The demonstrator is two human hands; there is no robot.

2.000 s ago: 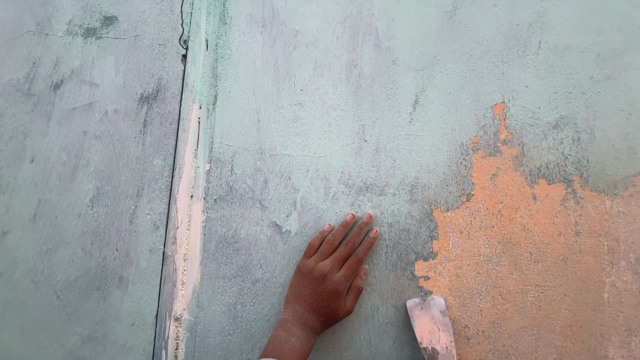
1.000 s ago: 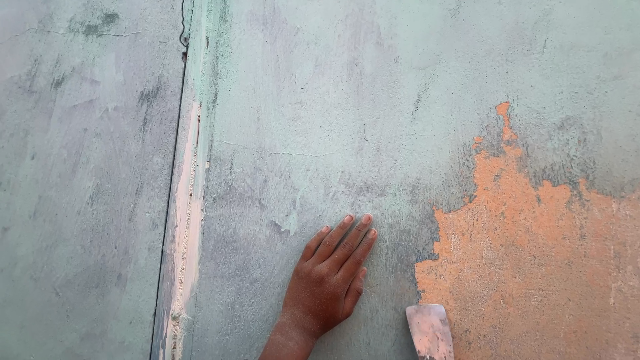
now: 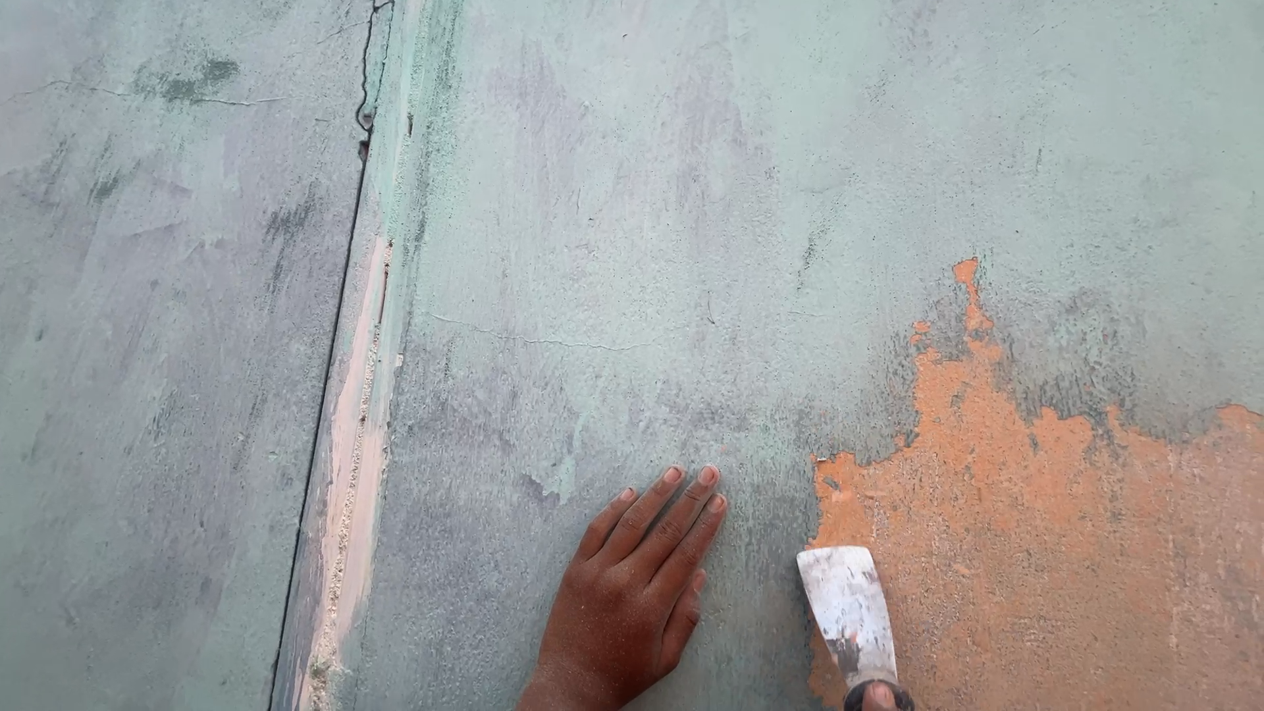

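Observation:
My left hand [image 3: 627, 583] lies flat against the green-grey painted wall [image 3: 642, 247], fingers pointing up and to the right, holding nothing. To its right, a putty knife [image 3: 849, 602] has its metal blade against the wall at the left border of an exposed orange patch [image 3: 1037, 553]. The blade is smeared with pale and dark residue. Of my right hand [image 3: 879, 696], just a fingertip shows at the bottom edge, on the knife's dark handle; the rest of the hand is out of view.
A dark vertical crack [image 3: 321, 434] runs down the wall at left. Beside it is a raised strip with a pale pink, rough-surfaced section [image 3: 355, 474]. Fine cracks and dark stains mark the paint.
Orange now shows at the patch's left border just above the blade, where grey paint was one second ago. More of the knife is in view, with a fingertip on its handle.

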